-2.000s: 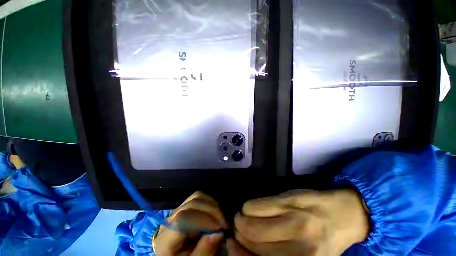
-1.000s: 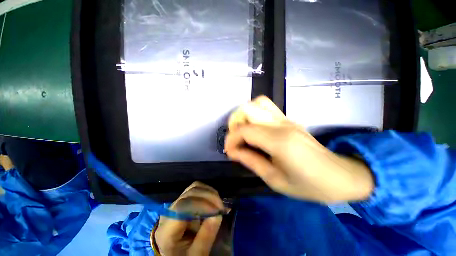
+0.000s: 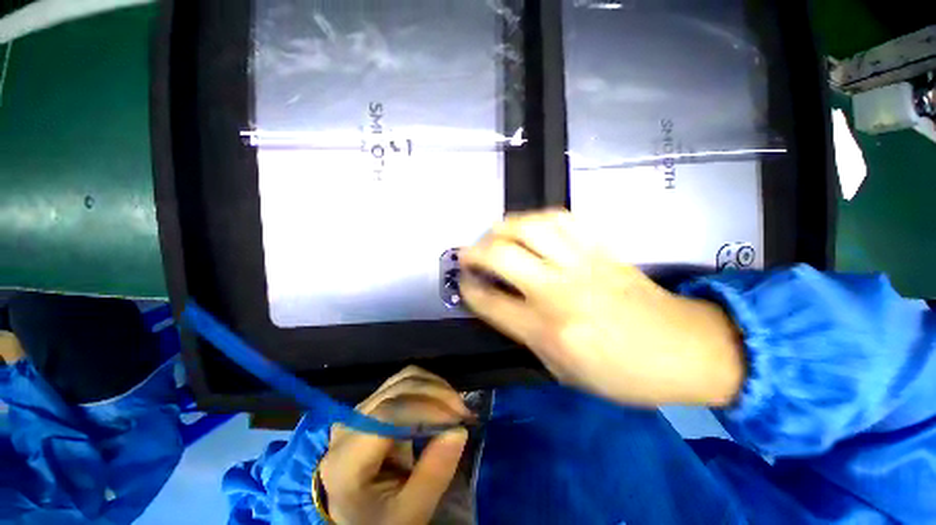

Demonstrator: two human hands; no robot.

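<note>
Two silver-grey tablets, a left one (image 3: 349, 236) and a right one (image 3: 657, 210), lie in a black foam tray (image 3: 221, 354). A clear wrinkled film (image 3: 380, 62) covers the upper part of each. My right hand (image 3: 595, 308) is over the left tablet, fingertips pinched at the edge of its camera module (image 3: 450, 277) and partly hiding it. Whether they hold a piece is hidden. My left hand (image 3: 395, 451) is below the tray's front edge, shut on a narrow blue strip (image 3: 267, 371) that curves out to the left.
A green surface (image 3: 82, 195) lies left of the tray. A white scrap (image 3: 848, 154) and a pale fixture (image 3: 888, 103) are at the right. Another person's blue sleeve (image 3: 87, 431) shows at lower left.
My right hand has moved from beside my left hand up to the left tablet's camera module. My left hand still holds the blue strip. The tray appears shifted slightly in view.
</note>
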